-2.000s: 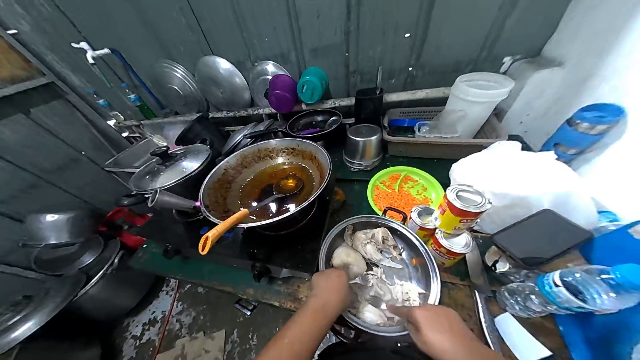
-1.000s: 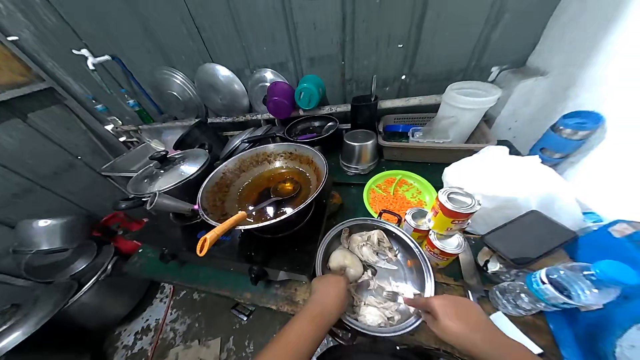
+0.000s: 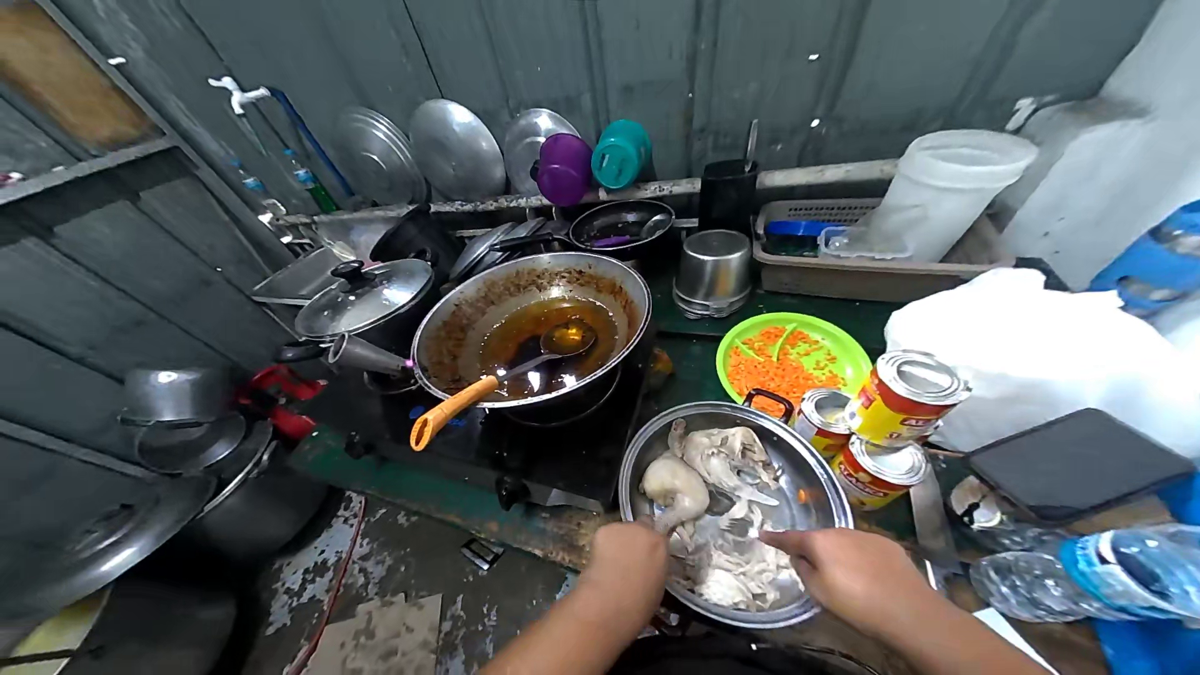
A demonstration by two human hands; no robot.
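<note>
A round steel pan (image 3: 820, 450) in front of me holds pale cooked chicken pieces (image 3: 675, 483) and a pile of shredded chicken meat (image 3: 741, 577). My left hand (image 3: 630, 562) is closed at the pan's near left, by the lower end of a chicken piece; a thin utensil seems to run from it into the meat, but the fingers hide its handle. Over the right rim, my right hand (image 3: 839, 567) points its index finger toward the shreds; whether it grips something is unclear. Behind the pan lies a green plate (image 3: 848, 342) of chopped orange carrot (image 3: 773, 370).
A large wok (image 3: 436, 328) of brown oil with an orange-handled ladle (image 3: 455, 412) sits on the black stove (image 3: 553, 464) at left. Food cans (image 3: 900, 398) crowd the pan's right side. Farther right are a white plastic bag (image 3: 1022, 337), a dark tablet-like slab (image 3: 1078, 464) and plastic bottles (image 3: 1125, 572).
Both hands stay at the pan. My right hand has shifted slightly at the right rim, its index finger now extended over the shredded meat.
</note>
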